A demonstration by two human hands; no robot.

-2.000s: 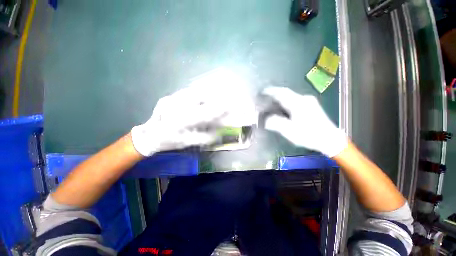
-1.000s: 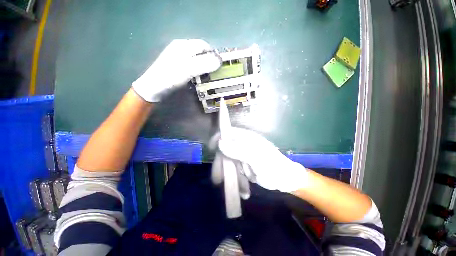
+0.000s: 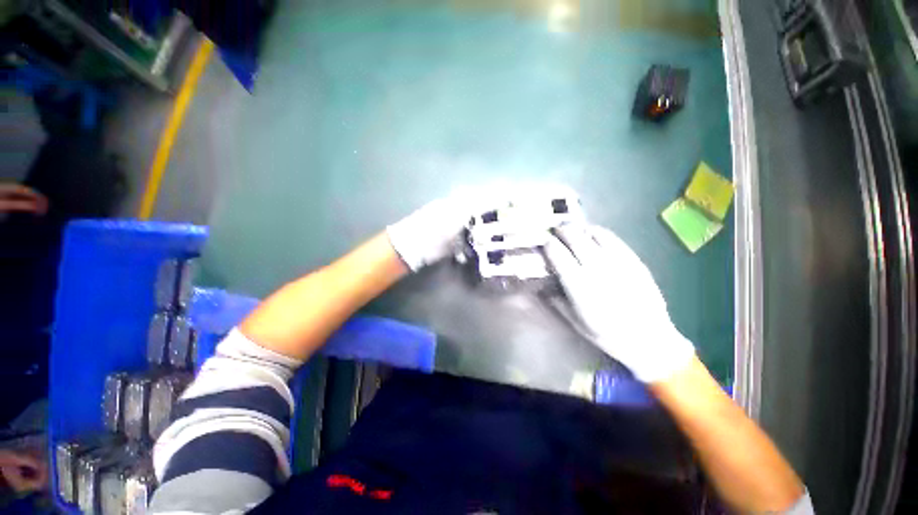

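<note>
The silver-white metal frame (image 3: 518, 239) is at the middle of the green bench, washed out by glare, with small dark openings on its face. My left hand (image 3: 440, 233), in a white glove, grips its left end; the fingertips blend into the glare. My right hand (image 3: 616, 302), also gloved, has its fingers on the frame's right side. A dark strip shows along the right hand's inner edge; I cannot tell if it is the slim tool or shadow.
A black module (image 3: 660, 94) and two yellow-green plates (image 3: 693, 222) lie at the right. A blue bin (image 3: 75, 342) with ribbed metal units (image 3: 131, 404) is at the lower left. A metal rail (image 3: 746, 251) edges the bench; a dark assembled unit (image 3: 813, 55) is beyond it. A person's hand shows far left.
The frame's window is no longer visible and a more closed face shows. My right hand has moved up from below onto its right side. The slim tool is not clearly visible now. The view has shifted.
</note>
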